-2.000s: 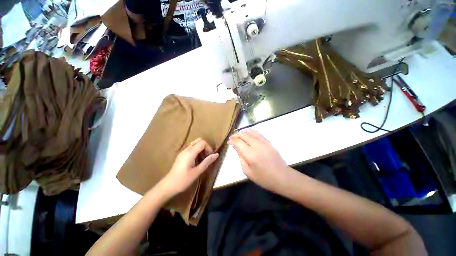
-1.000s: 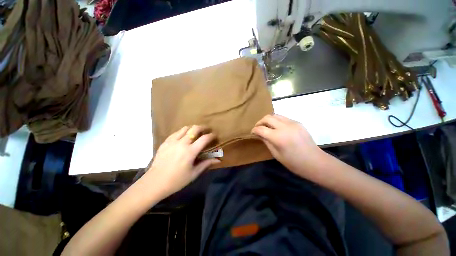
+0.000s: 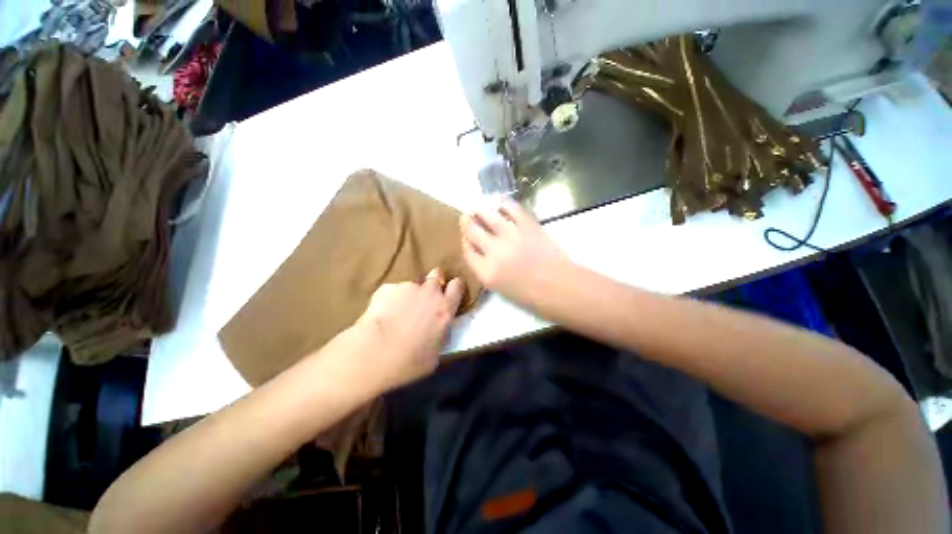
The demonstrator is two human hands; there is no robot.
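A tan-brown bag panel [image 3: 324,266] lies turned at an angle on the white table, its right edge close to the presser foot and needle [image 3: 505,156]. My left hand [image 3: 415,313] holds the panel's lower right part with bent fingers. My right hand [image 3: 514,250] is at the panel's right edge, just below the needle area, fingertips on the fabric. The panel is creased between the hands. Its edge and any zipper on it are mostly hidden by my fingers. The industrial sewing machine [image 3: 616,26] stands above.
A zipper bundle [image 3: 720,136] lies under the machine arm. Right of it are a red and black tool [image 3: 869,183] and a black cord [image 3: 799,242]. A stack of panels [image 3: 89,198] is at the left. The table's front edge runs below my hands. A blue bin [image 3: 772,302] is below right.
The panel has turned from lying square to lying at an angle. My right hand has moved left and up towards the needle. The white label seen earlier is now hidden.
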